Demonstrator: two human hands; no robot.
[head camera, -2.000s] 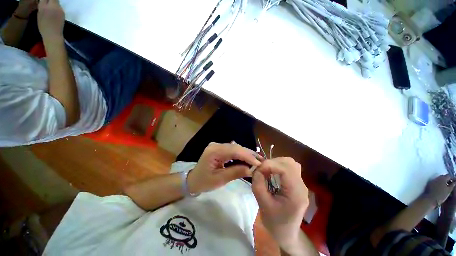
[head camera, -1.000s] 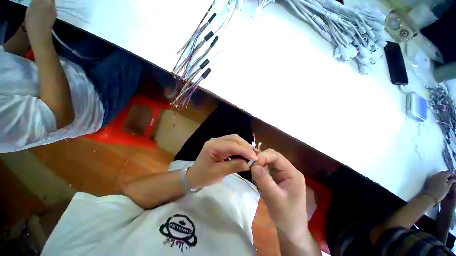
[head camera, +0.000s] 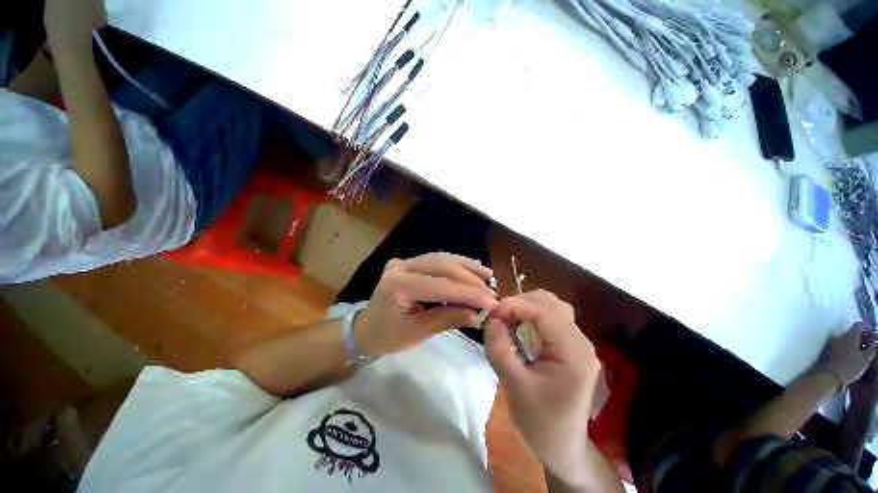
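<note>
My left hand (head camera: 419, 303) and my right hand (head camera: 541, 361) meet fingertip to fingertip above my lap, near the bench edge. A tiny white connector housing (head camera: 483, 315) is pinched between the fingertips. Thin core wires (head camera: 517, 279) with pale tips stick up behind the fingers, and a dark bit of wire shows within my right hand. Which fingers grip the housing and which grip the wires is too small to tell. Several separate harnesses (head camera: 397, 114) with black sleeves lie at the bench edge, their coloured ends hanging over it.
A cable bundle (head camera: 664, 58) lies on the white bench (head camera: 578, 183). Beyond it are a dark phone (head camera: 771, 117) and a blue-and-white box (head camera: 810, 203). A person in white (head camera: 87, 183) sits left; another person's hand (head camera: 849, 356) is at right. A red stool (head camera: 252, 226) stands below.
My hands stay together, with small shifts of the fingers. The thin wires behind the fingertips stand out more than one second ago. The view has shifted slightly.
</note>
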